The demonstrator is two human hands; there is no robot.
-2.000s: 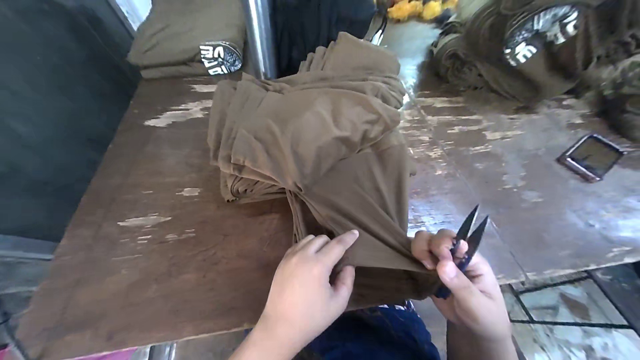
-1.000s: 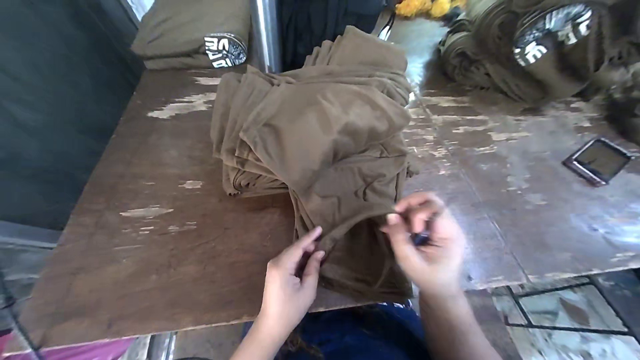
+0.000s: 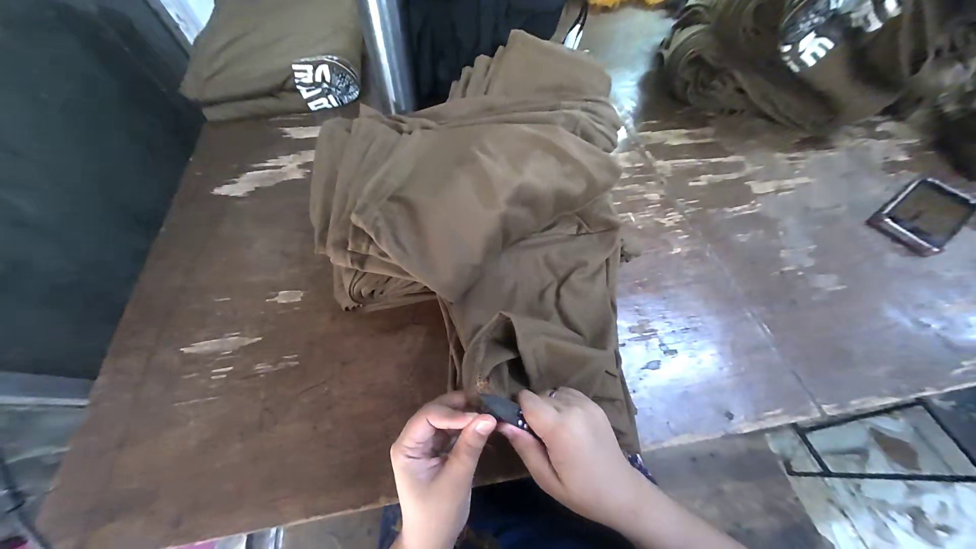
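A stack of brown fabric garments [image 3: 488, 175] lies on the worn wooden table, its near part hanging towards the front edge. My right hand [image 3: 572, 450] grips small dark thread snips [image 3: 503, 412], with their blades pointing left at the fabric edge. Close beside the tip, my left hand [image 3: 446, 457] pinches something at the cloth's edge between thumb and index finger; whether it is thread or fabric is too small to tell. Just above the hands, an opening in the cloth is folded back and shows a seam.
A folded brown garment with a white print [image 3: 267, 61] lies at the back left beside a metal pole [image 3: 386, 57]. Rolled brown garments [image 3: 762, 69] are at the back right. A dark rectangular device [image 3: 926, 216] rests at the right of the wooden table [image 3: 213, 412].
My right hand has come left, next to my left hand. The snips, held with blades pointing up two seconds ago, now point left at the cloth's edge.
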